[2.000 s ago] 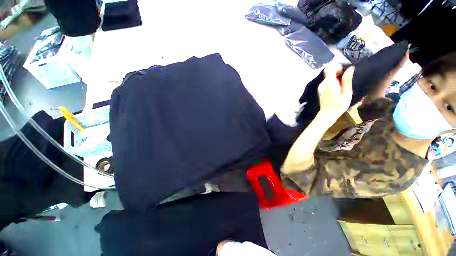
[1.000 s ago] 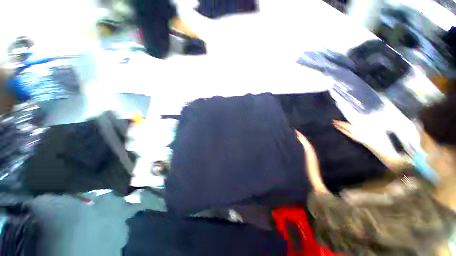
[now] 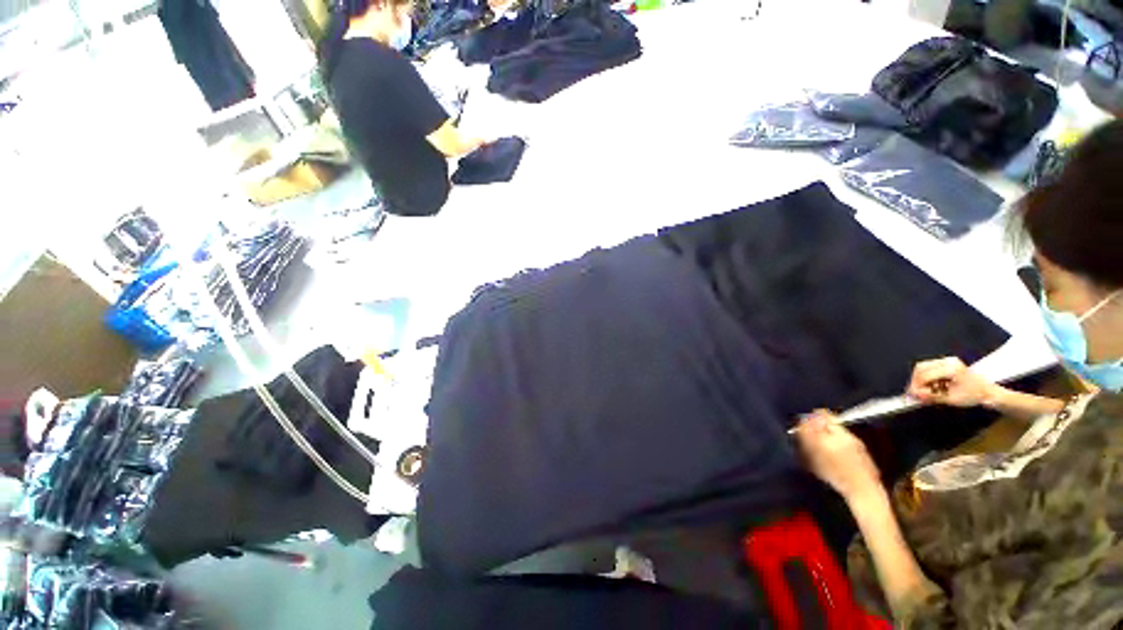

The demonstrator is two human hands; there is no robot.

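Note:
Neither my left hand nor my right hand is in view. A wide pile of dark garments (image 3: 579,382) lies nearest in front of me on the corner of the white table (image 3: 665,111). Another black garment (image 3: 837,283) lies spread against its right side. More dark cloth (image 3: 542,606) shows at the bottom edge, partly cut off; what bears it is hidden. A person in a camouflage top (image 3: 1010,529) at the right holds a thin pale strip, likely a tape, between both hands over the black garment.
A white crate (image 3: 397,418) with a tape roll stands left of the pile. Pale cords (image 3: 289,418) cross in front. A red stool (image 3: 807,572) is below. Polybags (image 3: 924,185) lie at the back right. A person in black (image 3: 382,123) works farther off. Packed bags (image 3: 92,480) stand left.
The view has swung left and levelled. The hand at the bottom edge is gone. The co-worker's raised dark garment now lies flat beside the pile, and a pale strip is in their hands.

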